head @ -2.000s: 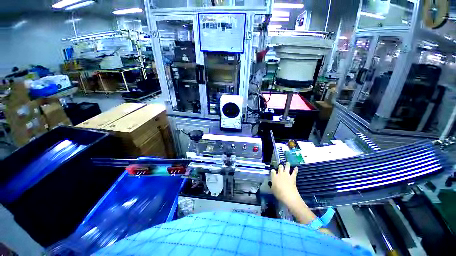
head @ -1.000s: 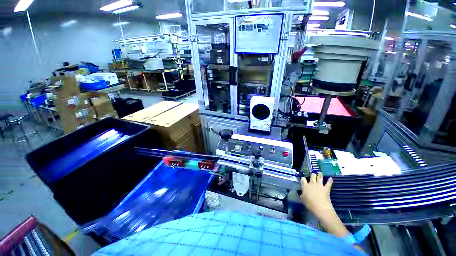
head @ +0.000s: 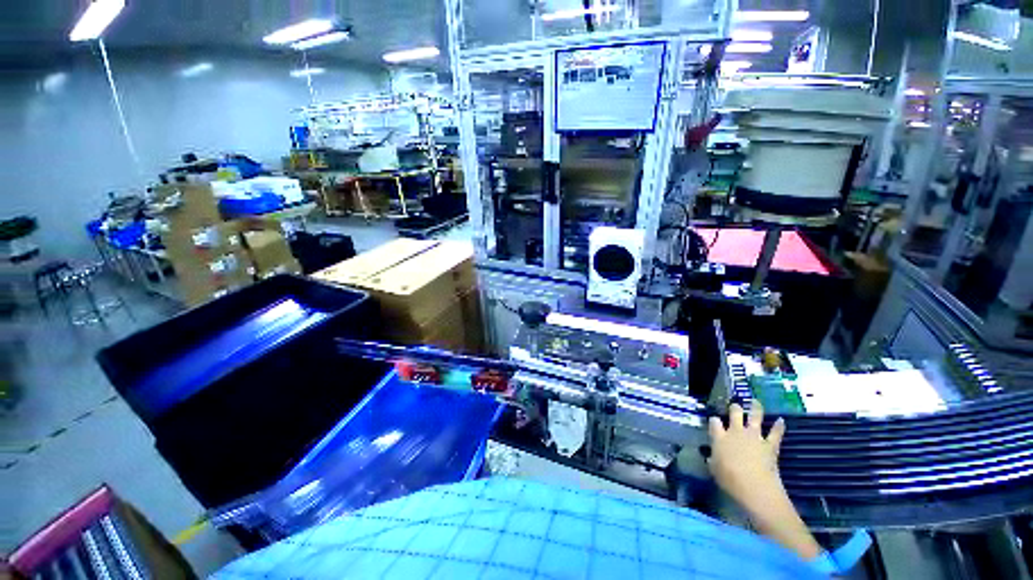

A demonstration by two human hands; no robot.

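My right hand (head: 745,455), bare with a blue cuff, lies with spread fingers at the near left end of the bank of dark and silver packing tubes (head: 906,448). Whether its fingertips hold a tube cannot be told. The silver tube track (head: 651,397) runs left from the hand across the machine. Red holders (head: 492,381) with green between them sit at its left part, over the blue bin (head: 385,448). The pale control panel (head: 612,344) with a red button stands behind the track. My left hand is not in view.
A black tote (head: 238,340) with shiny blue contents stands beyond the blue bin. Brown cartons (head: 413,278) stand behind it. An open carton of tubes (head: 96,544) is at lower left. A white fan-like unit (head: 615,266), a bowl feeder (head: 799,147) and white sheets (head: 872,385) are behind the bench.
The view has turned left, so the bench has shifted right in the picture and the carton of tubes has come into view. My right hand stays at the tube bank's left end.
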